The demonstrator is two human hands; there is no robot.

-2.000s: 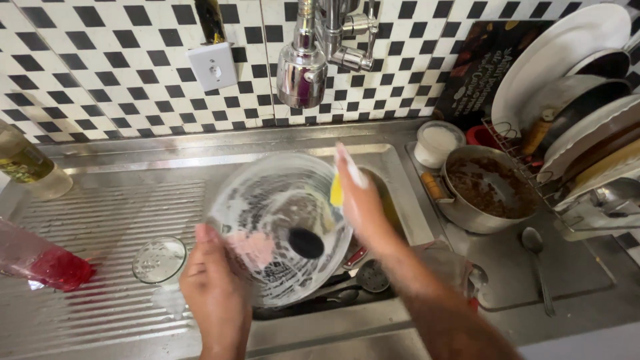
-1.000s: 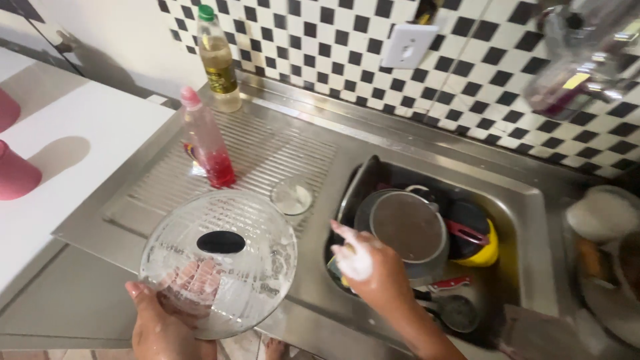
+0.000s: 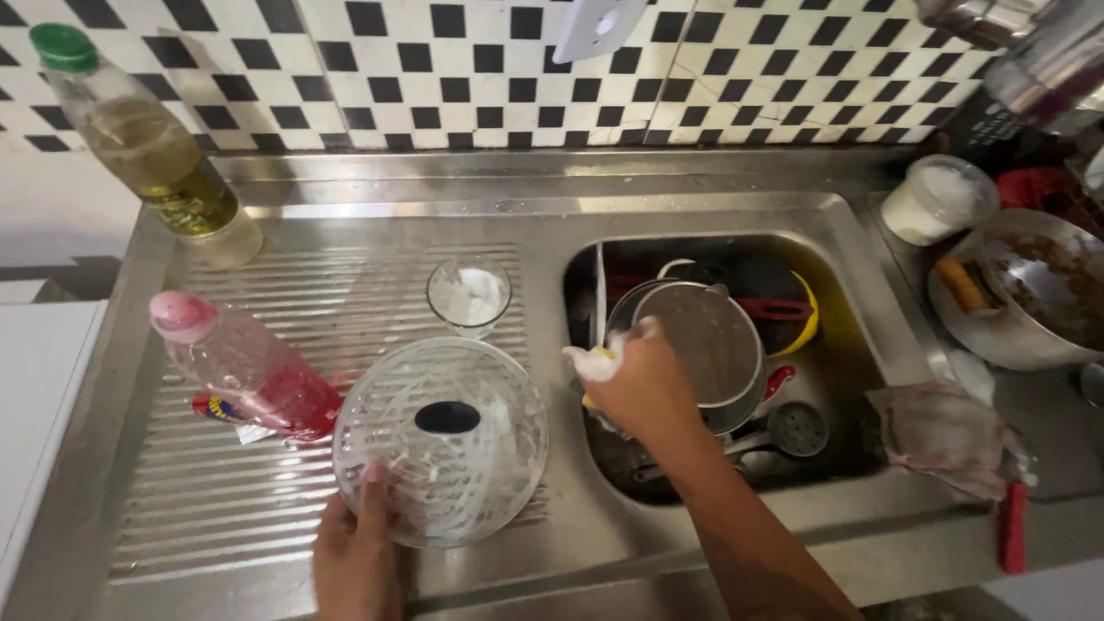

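My left hand [image 3: 362,535] grips the near left edge of a round glass lid [image 3: 496,466] with a black oval knob, streaked with suds, over the ribbed steel drainboard. My right hand [image 3: 642,379] is closed on a foamy yellow sponge [image 3: 598,364] above the left side of the sink basin. Just beyond that hand, a metal pot [image 3: 707,345] sits in the basin among dishes. A skimmer [image 3: 798,429] with round holes lies in front of the pot. A small glass bowl [image 3: 470,296] with white suds stands behind the lid.
A pink soap bottle [image 3: 259,371] and a green-capped bottle [image 3: 164,164] are at the left. Right of the basin are a wet cloth [image 3: 944,440], a red-handled utensil [image 3: 1013,526], a lidded white container [image 3: 940,200] and a pot of food residue [image 3: 1026,319]. The faucet [image 3: 1035,69] overhangs at upper right.
The lid has gone from over the basin to over the drainboard, held in my left hand. My right hand has left the lid and is over the basin. The view has shifted.
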